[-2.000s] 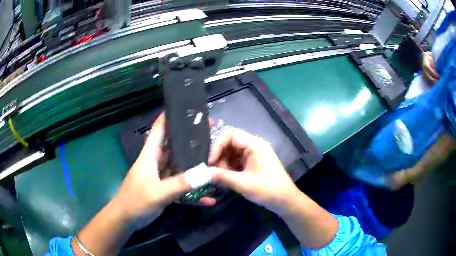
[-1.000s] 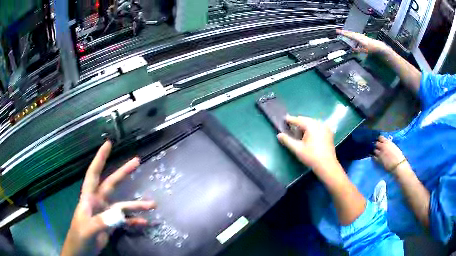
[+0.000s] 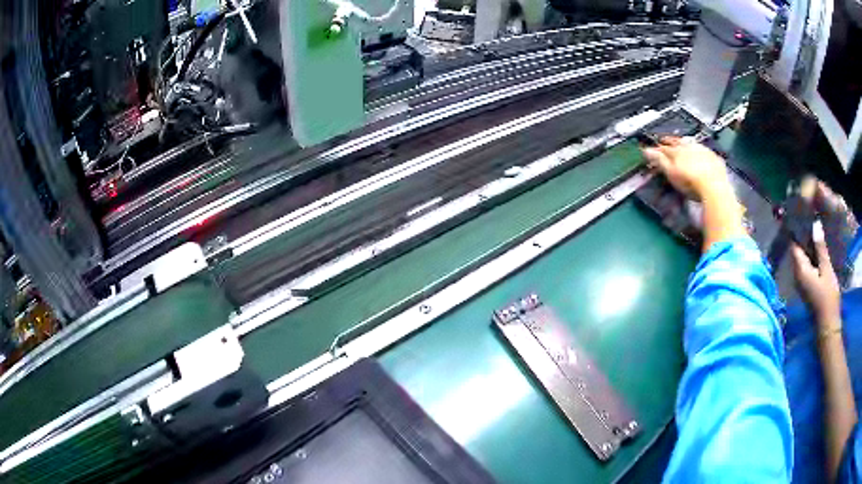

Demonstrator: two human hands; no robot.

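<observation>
A long grey-brown carrier fixture (image 3: 567, 378) lies alone on the green bench, slanting, with bright screws at both ends and small pockets along it. My right hand (image 3: 695, 175) is stretched to the far right, over the conveyor's near rail beside the second parts tray. Its fingertips are at a small dark part at the rail; whether they grip it I cannot tell. My left hand is out of the picture. The near black parts tray (image 3: 378, 406) is cut off by the bottom edge, with a few silvery nuts (image 3: 274, 473) showing.
The conveyor (image 3: 444, 284) with rails and green belt runs diagonally behind the bench. A silver and black end block (image 3: 203, 378) stands above the near tray. At the right edge, another person's hands (image 3: 813, 236) hold a dark bar. A grey-green post (image 3: 321, 76) stands behind.
The view has swung right. My right hand has let go of the fixture, which lies on the bench, and has moved to the far rail. My left hand has left the picture.
</observation>
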